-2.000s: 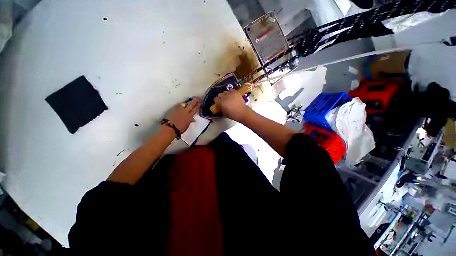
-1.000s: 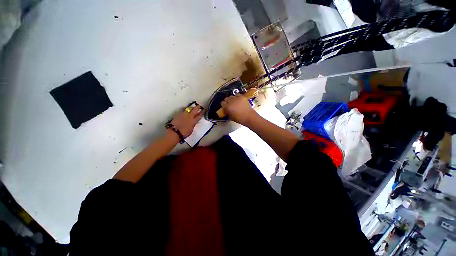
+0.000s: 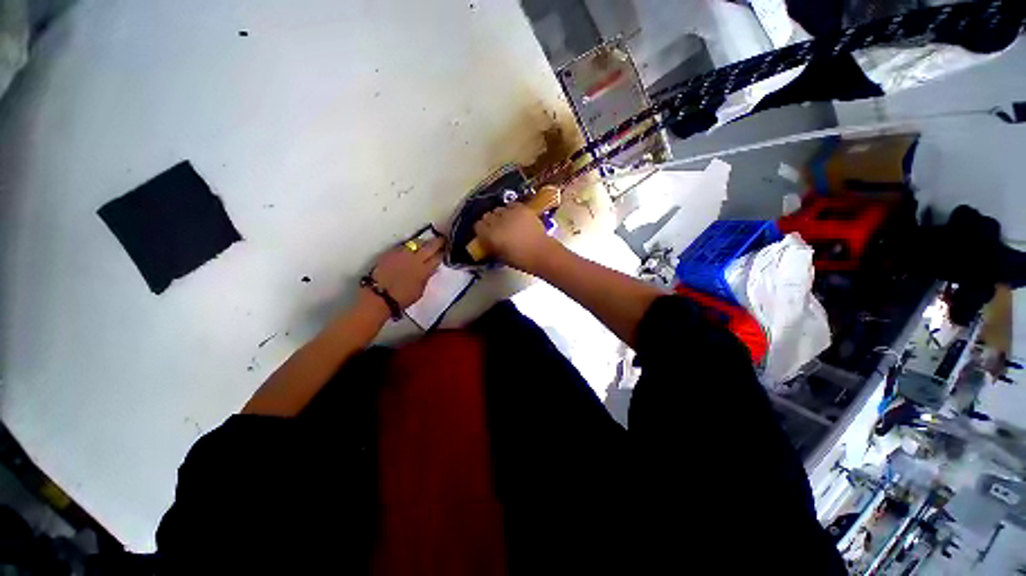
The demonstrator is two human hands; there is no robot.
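Note:
My right hand (image 3: 514, 236) is closed on the orange-brown handle of the dark steam iron (image 3: 486, 206). The iron lies beside the fingers of my left hand, on or against the edge of the work; its underside is hidden. My left hand (image 3: 405, 273) presses flat on the white template (image 3: 440, 295), fingers towards the iron. Dark cloth edges show along the template's sides; the rest of that piece is hidden. A separate dark cloth piece (image 3: 170, 226) lies flat on the left of the white table (image 3: 326, 135).
A metal-framed iron rest (image 3: 609, 99) stands at the table's edge beside a brown scorch stain. Striped hoses (image 3: 752, 77) run from the iron to the upper right. A blue crate (image 3: 720, 257), white cloth (image 3: 785, 304) and red stools (image 3: 846, 231) are at the right.
The iron and my right hand have shifted slightly against the template's edge. My left hand stays pressed on the template. The view has moved a little.

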